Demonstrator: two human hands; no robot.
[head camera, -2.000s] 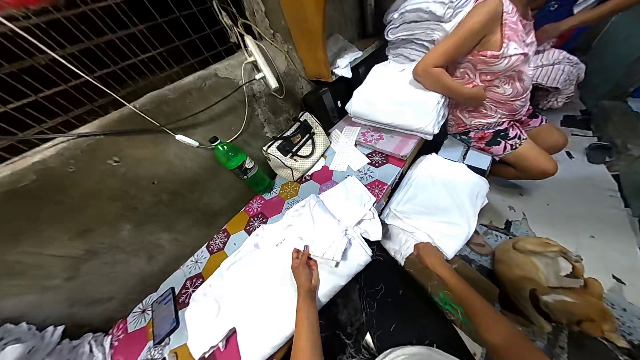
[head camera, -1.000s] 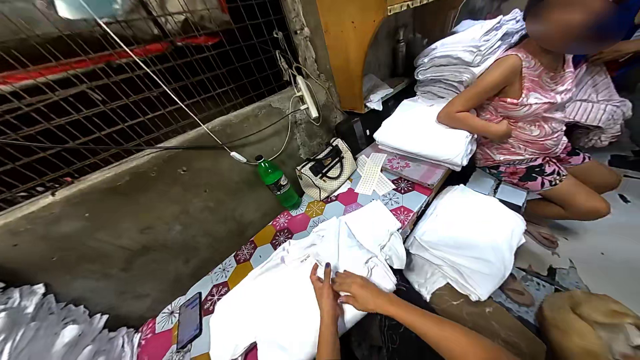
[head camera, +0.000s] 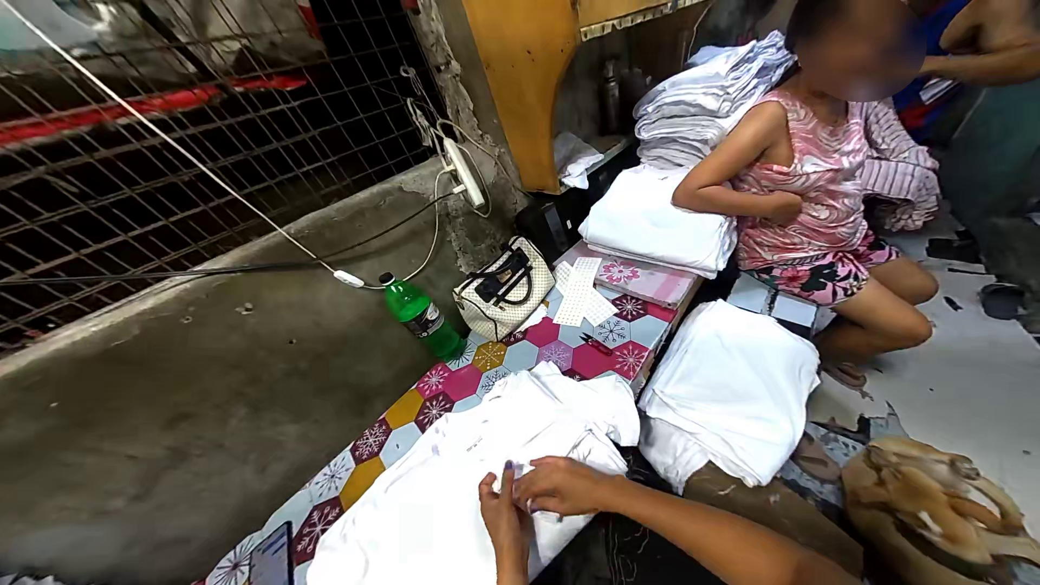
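Note:
A white garment (head camera: 431,479) lies spread on a table with a patterned hexagon cover (head camera: 366,439). Over its near part, my left hand (head camera: 505,504) is raised with a finger pointing up, touching a small bit of white cloth. My right hand (head camera: 561,486) meets it from the right, fingertips pinched at the same cloth. What exactly lies between the fingers is too small to tell. Right of the table, a pile of folded white garments (head camera: 731,390) rests on a box. Small thread snips (head camera: 596,344) with red handles lie on the table beyond the garment.
A green plastic bottle (head camera: 422,317), a handbag (head camera: 508,288) and sticker sheets (head camera: 581,292) stand or lie along the wall side. A phone (head camera: 272,556) lies at the near left. More folded stacks (head camera: 662,219) are behind. A person (head camera: 821,179) sits at right, near a dog (head camera: 934,504).
My right hand has moved from the white pile on the right to my left hand over the garment. The view has shifted, showing more of the window grille and the seated person.

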